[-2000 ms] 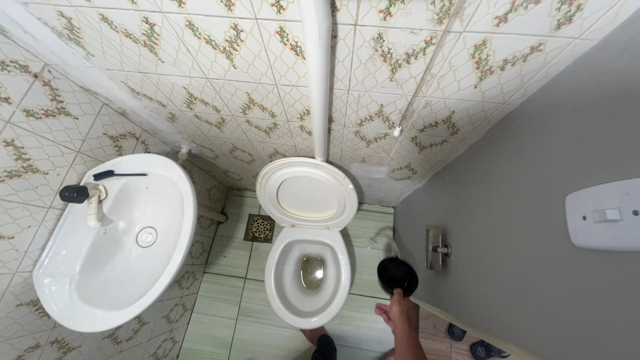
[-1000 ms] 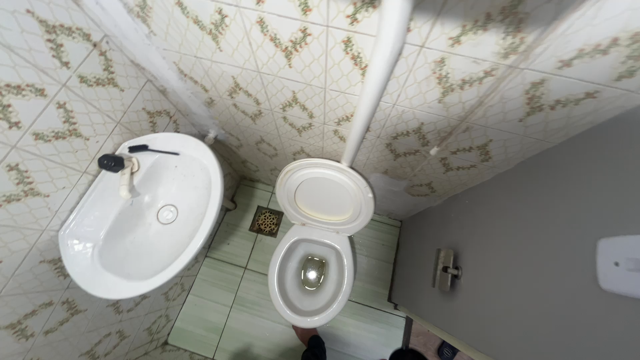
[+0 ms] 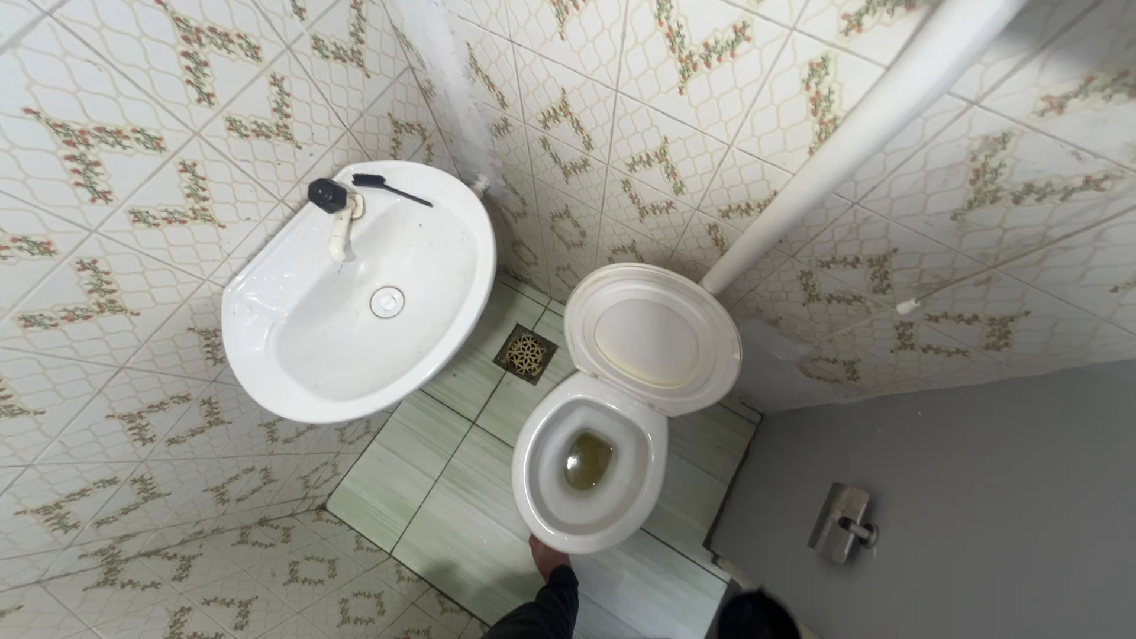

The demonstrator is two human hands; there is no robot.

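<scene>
Neither my left hand nor my right hand shows in the head view. A round black object point(image 3: 756, 616) is cut off by the bottom edge, and what holds it is out of view. The white toilet bowl point(image 3: 530, 479) stands with yellowish liquid point(image 3: 588, 460) in it, and its white lid point(image 3: 652, 328) is raised. What looks like a bare foot point(image 3: 548, 557) below a dark trouser leg point(image 3: 546, 612) is at the bowl's front. At the left, a white washbasin point(image 3: 311, 359) bears a black brush point(image 3: 390, 189) on its rim, beside a tap with a black knob point(image 3: 327, 195).
A square floor drain point(image 3: 525, 353) lies between basin and toilet on green tiles point(image 3: 426, 475). A white pipe point(image 3: 852, 151) rises behind the lid. At the right stands a grey partition point(image 3: 976, 461) with a metal latch point(image 3: 841, 524). Patterned tiles cover the walls.
Two seconds ago my right hand held a round black object right of the bowl; that hand has since gone out of view. The view has turned and shifted.
</scene>
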